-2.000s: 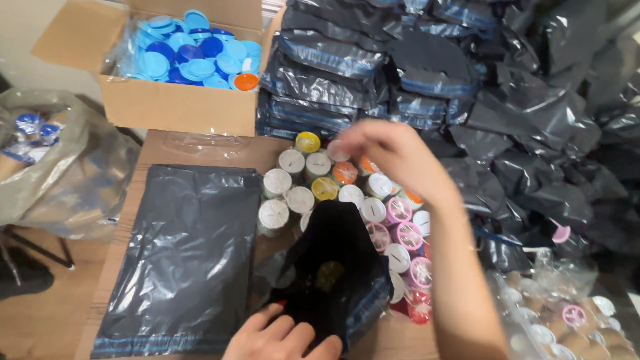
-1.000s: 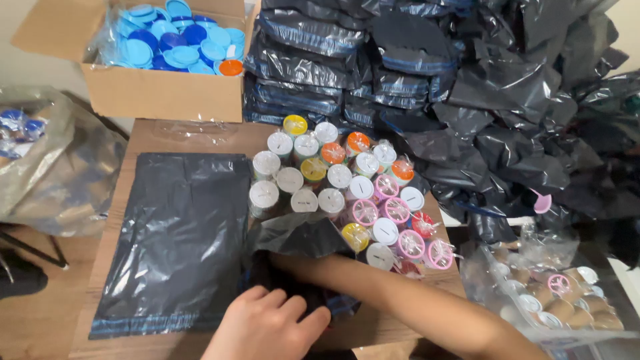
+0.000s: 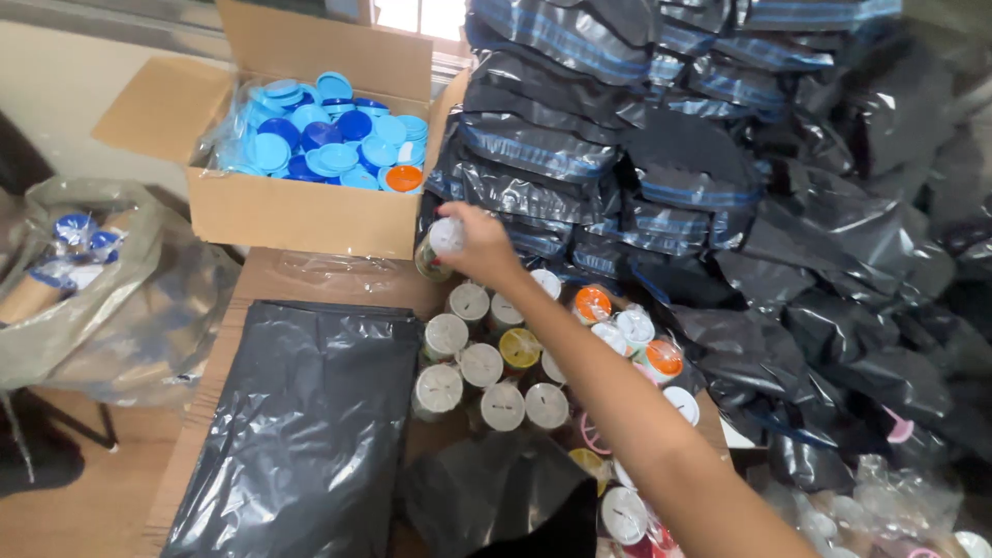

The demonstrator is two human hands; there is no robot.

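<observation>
My right hand (image 3: 482, 246) grips a clear-wrapped canister with a white lid (image 3: 446, 235) at the back of the wooden table, by the cardboard box. Under my forearm stand several more wrapped canisters (image 3: 480, 364), their lids white, yellow, orange and pink. An opened black plastic bag (image 3: 500, 488) lies at the bottom edge, in front of the canisters. Left of it is a flat stack of black plastic bags (image 3: 302, 426). My left hand is out of view.
A cardboard box (image 3: 302, 213) of blue lids stands at the back left. Filled black bags (image 3: 535, 147) are piled behind and to the right. A large translucent sack (image 3: 155, 310) sits at the left, and clear bags of canisters (image 3: 852, 511) at the lower right.
My right hand has come out of the black bag and reached to the back of the table, where it holds a canister. My left hand has left the view, which has shifted.
</observation>
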